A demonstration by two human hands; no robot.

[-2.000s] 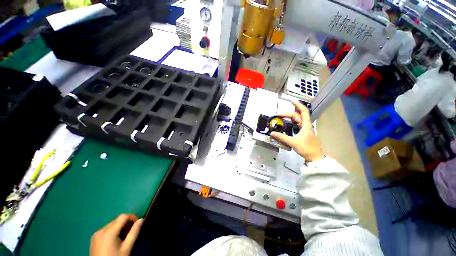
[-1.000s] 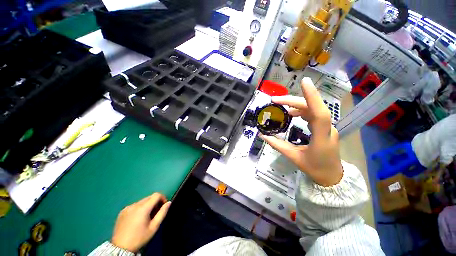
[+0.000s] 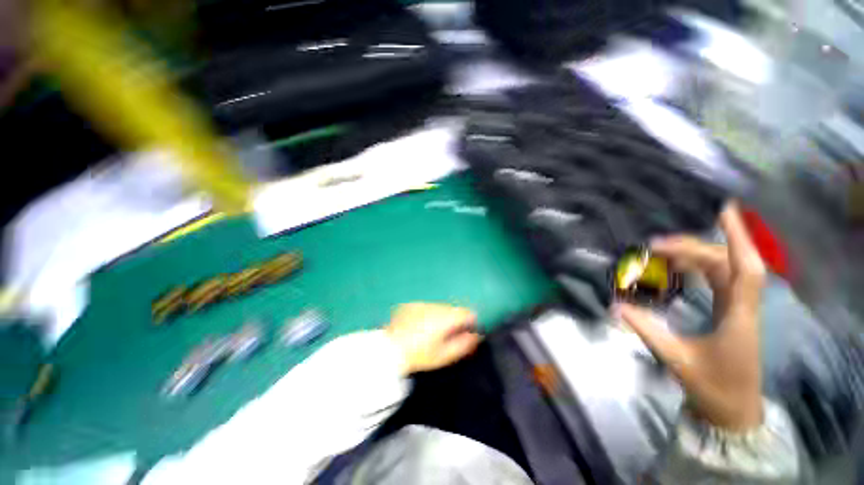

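The head view is strongly blurred. My right hand [image 3: 715, 332], at the right, holds a gold-faced round subassembly [image 3: 644, 273] with a dark rim between thumb and fingers, in front of the black foam tray. My left hand [image 3: 434, 336] rests at the near edge of the green mat with its fingers bent together; nothing shows in it. A row of gold-faced subassemblies [image 3: 227, 284] lies on the mat to the left. Several silvery round modules [image 3: 227, 349] lie in a second row nearer to me.
The black foam tray [image 3: 578, 161] stands right of the green mat [image 3: 379, 251]. Dark trays [image 3: 313, 66] stand at the back. White paper [image 3: 360, 180] lies behind the mat. A blurred yellow bar [image 3: 142, 104] crosses the upper left. A red object [image 3: 765, 242] shows at the right.
The view has swung left, bringing the rows of parts into sight and taking the press out of it. My right hand has brought the gold-faced subassembly away from the press fixture.
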